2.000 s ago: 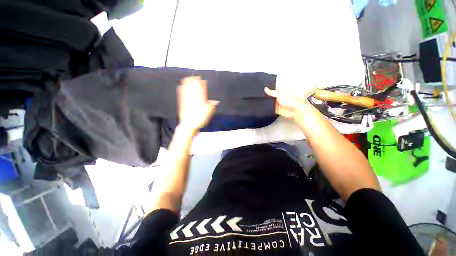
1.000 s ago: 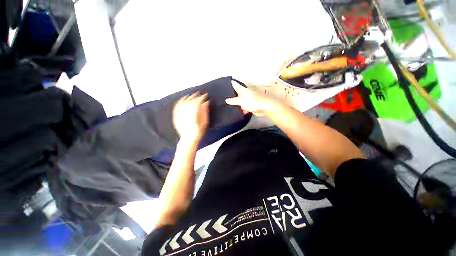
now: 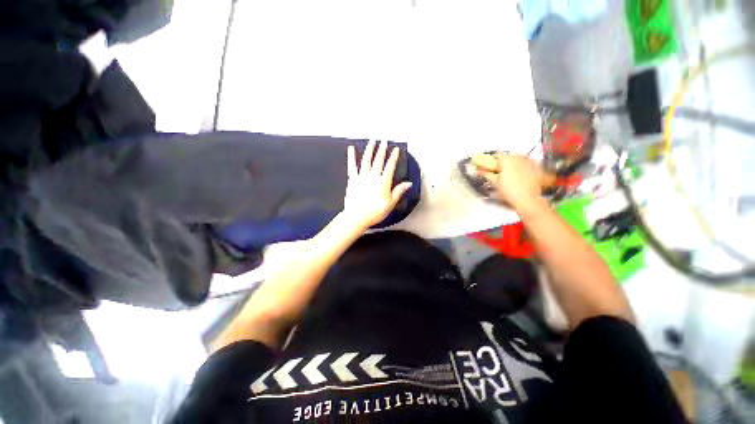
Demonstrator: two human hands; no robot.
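A dark jacket sleeve (image 3: pixel 265 170) lies lengthwise over the navy padded board (image 3: pixel 290 229), whose rounded right end shows past the cuff. The rest of the jacket (image 3: pixel 157 248) hangs in folds at the left. My left hand (image 3: pixel 374 186) lies flat on the sleeve near the cuff with its fingers spread. My right hand (image 3: pixel 515 178) is on the handle of the steam iron (image 3: pixel 478 175) at the table's right end. The hand covers most of the iron, and the picture is blurred there.
Dark jackets (image 3: pixel 50 91) fill the upper left. The white table (image 3: pixel 372 74) extends behind the board. To the right are a metal holder with red parts (image 3: pixel 569 137), a black hose (image 3: pixel 650 240), a yellow cable (image 3: pixel 672 108) and a bright green bag (image 3: pixel 617 257).
My right hand has left the cuff and moved right onto the iron. My left hand has moved right along the sleeve to near the cuff and now lies flat. The view has turned.
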